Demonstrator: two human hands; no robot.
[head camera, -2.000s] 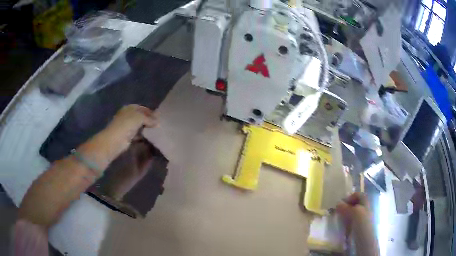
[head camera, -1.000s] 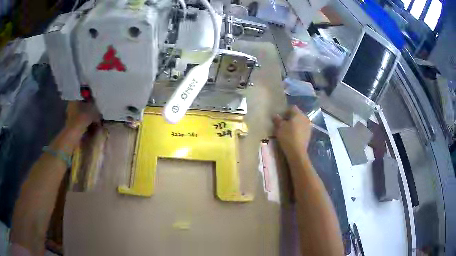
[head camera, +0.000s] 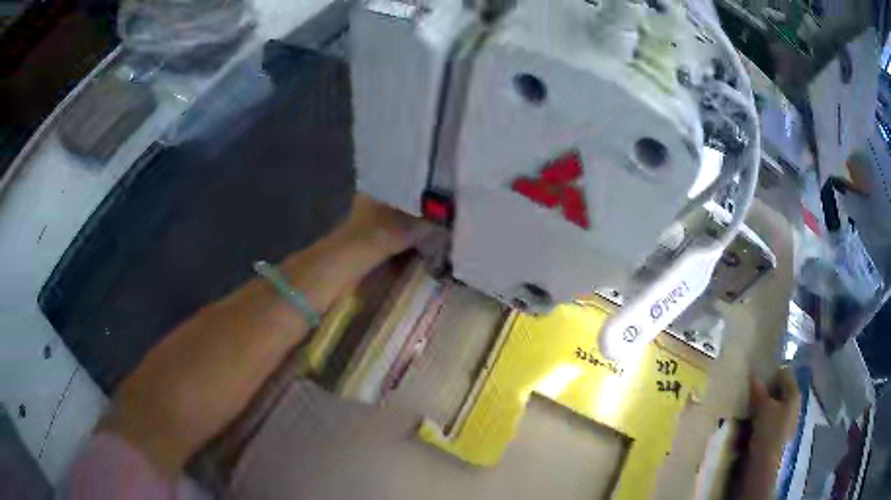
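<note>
The beige-grey main panel (head camera: 361, 444) lies under the yellow clamp template (head camera: 576, 376), which sits below the white sewing machine head (head camera: 576, 127). My left hand (head camera: 415, 239) is at the panel's left side, beside the head near its red button. Its fingertips are partly hidden behind the head, so its grip cannot be seen. My right hand (head camera: 772, 405) is blurred at the panel's right edge, and its grip is unclear. Positioning strips (head camera: 405, 342) show left of the template.
The white LED lamp (head camera: 655, 308) hangs over the template. A dark support board (head camera: 225, 205) lies on the left. A stack of small pieces (head camera: 107, 117) and crumpled clear plastic (head camera: 186, 34) are at the upper left. Blurred items are at the far right.
The panel has shifted right and now lies under the template, with strips uncovered on the left. My left hand has moved from the panel's edge to beside the machine head. The view has swung left.
</note>
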